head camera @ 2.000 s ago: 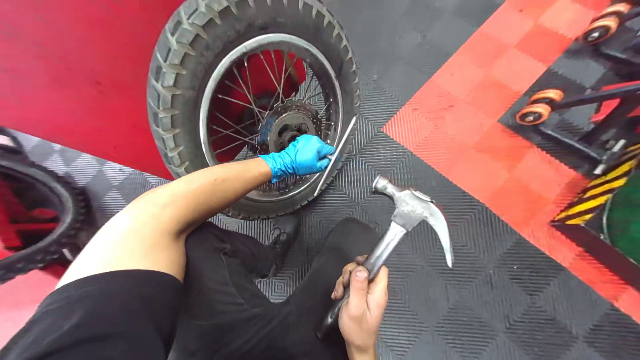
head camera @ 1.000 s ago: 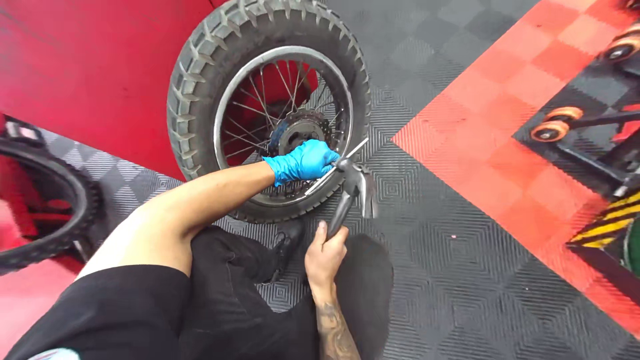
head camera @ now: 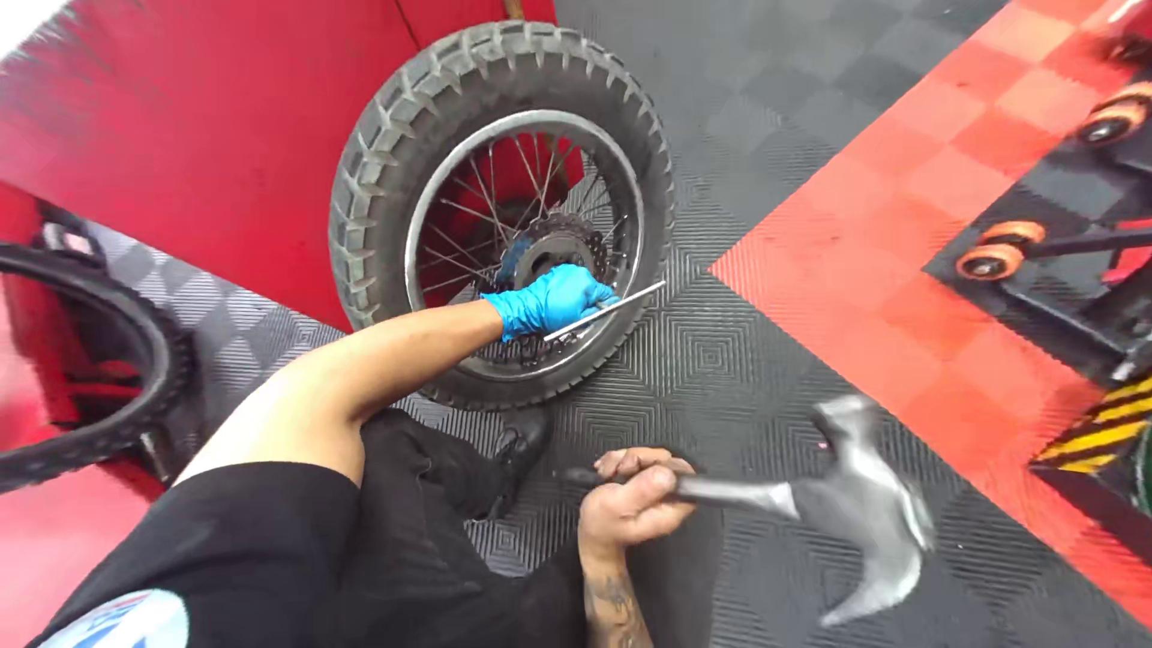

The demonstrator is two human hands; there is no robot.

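A spoked motorcycle wheel with a knobby tire (head camera: pixel 378 171) stands against a red panel. My left hand (head camera: pixel 558 300), in a blue glove, is closed around a thin metal rod (head camera: pixel 637 295) in front of the wheel's lower right, near the hub and sprocket (head camera: pixel 562 243). The rod slants up to the right; whether its lower end touches the wheel cannot be told. My bare right hand (head camera: pixel 639 495) grips the handle of a claw hammer (head camera: pixel 868 504), low and to the right of the wheel. The hammer's head is blurred, points right, and is apart from the rod.
Another tire (head camera: pixel 171 360) is at the far left by the red panel (head camera: pixel 216 135). Black and red ribbed floor tiles (head camera: pixel 864 261) spread to the right. A stand with orange wheels (head camera: pixel 999 252) and a yellow-black striped piece (head camera: pixel 1098 427) are at the right edge. My shoe (head camera: pixel 522 450) is below the wheel.
The hammer was at the rod's end by my left hand one second ago; my right hand has since swung it away, down and to the right. My left hand still holds the rod.
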